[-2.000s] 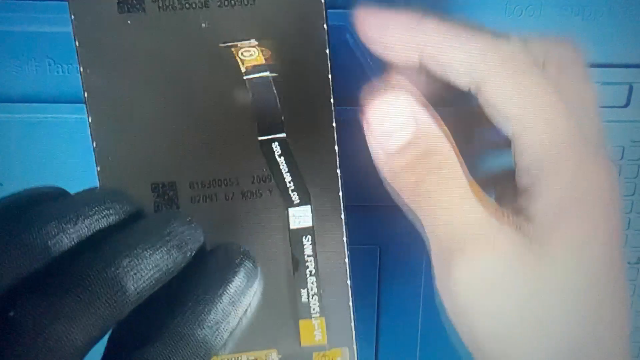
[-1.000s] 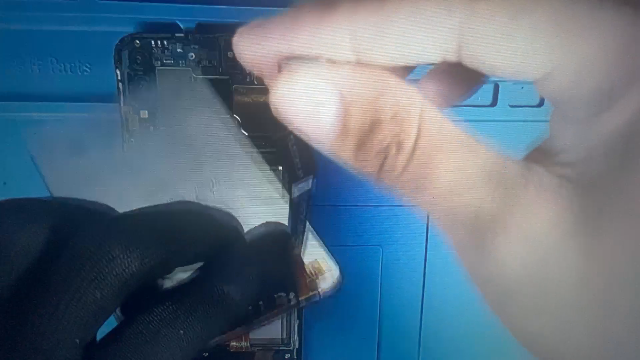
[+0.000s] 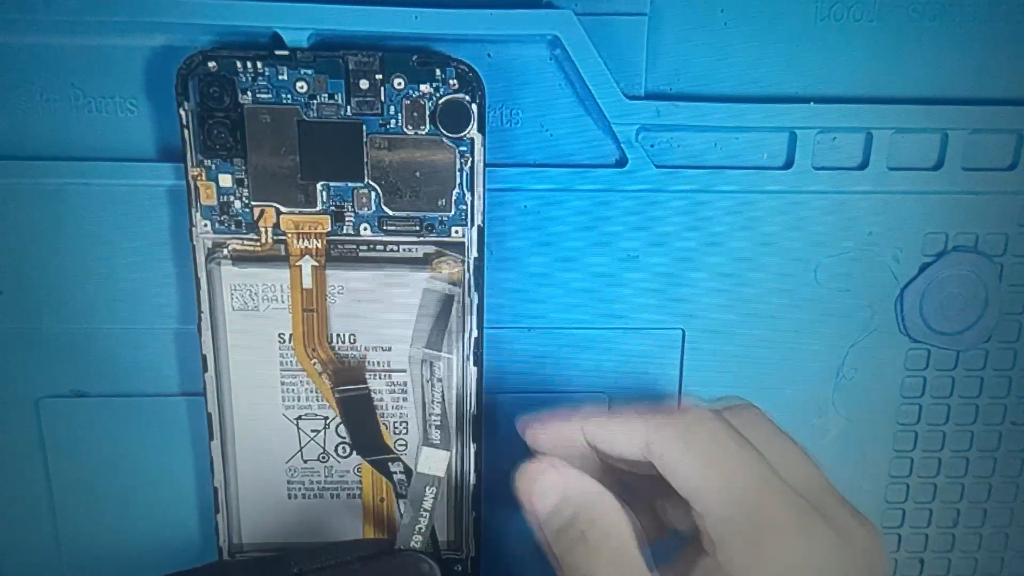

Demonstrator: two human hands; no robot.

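An opened smartphone (image 3: 478, 240) lies upright in the view, its inside showing. The circuit board (image 3: 412, 172) with metal shields fills its top; a Samsung battery (image 3: 256, 448) sits below. An orange flex cable (image 3: 310, 312) marked "MAIN" runs down from the board over the battery. A dark display flex cable (image 3: 434, 400) lies along the battery's right side. My left hand (image 3: 320, 560), in a black glove, shows only at the bottom edge over the phone's lower end; its grip is hidden. My bare right hand (image 3: 640, 472) is right of the phone, blurred, thumb and forefinger apart, holding nothing visible.
The phone rests on a blue silicone repair mat (image 3: 720, 256) with moulded trays and raised ridges. A row of small compartments (image 3: 840, 150) runs along the upper right. A grid of small squares (image 3: 928, 448) and a round moulded disc (image 3: 952, 298) are at the right.
The dark panel with its flex cable no longer covers the view, and the phone's inside shows. My right hand has moved down from the phone's top to its right. My left hand has moved down.
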